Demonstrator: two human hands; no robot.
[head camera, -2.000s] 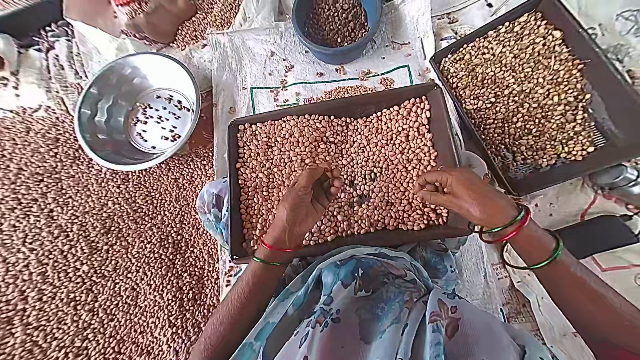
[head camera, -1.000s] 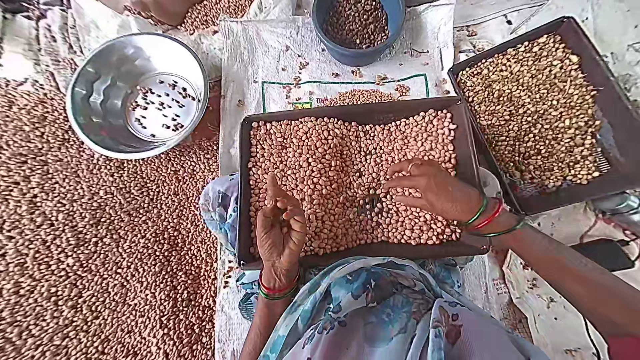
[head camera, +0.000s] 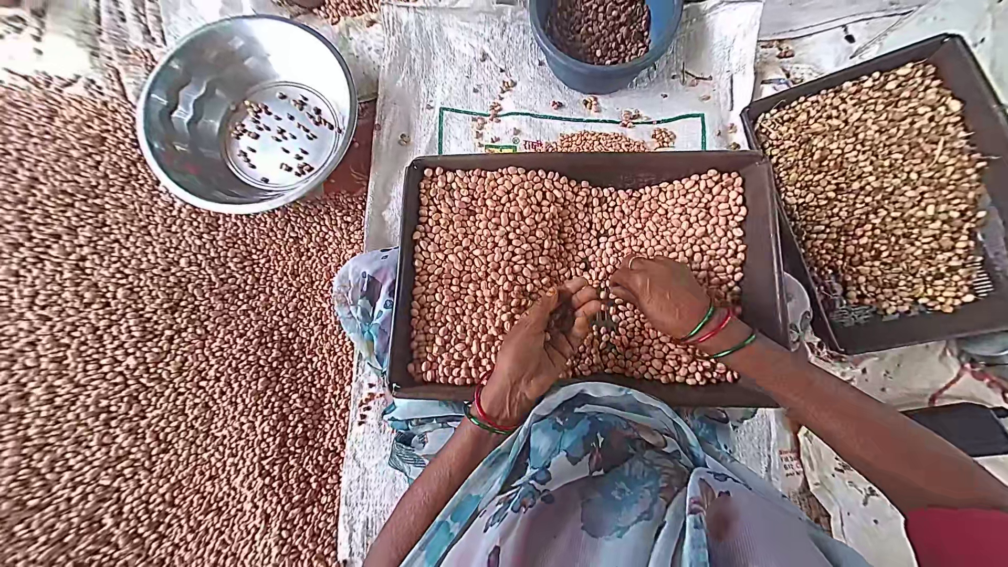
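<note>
A dark rectangular tray (head camera: 583, 161) rests across my lap, filled with pinkish-brown nuts or beans (head camera: 488, 260). My left hand (head camera: 543, 342) is over the tray's lower middle, palm turned up and fingers curled; small dark pieces seem to lie in it, though they are hard to make out. Just right of it, my right hand (head camera: 661, 295) is palm down, its bent fingertips on the nuts or beans and close to the left fingers. Whether the right fingertips pinch anything is hidden. Small dark spots of the tray's bottom show between the hands.
At upper left a steel bowl (head camera: 185, 102) holds some dark pieces, beside a wide heap of the same nuts or beans (head camera: 157, 354). A blue tub (head camera: 602, 77) with darker ones stands beyond the tray. A second dark tray (head camera: 913, 335) of yellowish-brown pieces lies at right, on woven sacks (head camera: 425, 87).
My left hand, raised with fingers up at the tray's left part one second ago, has come right, beside the right hand. The right hand remains over the tray's right-middle part.
</note>
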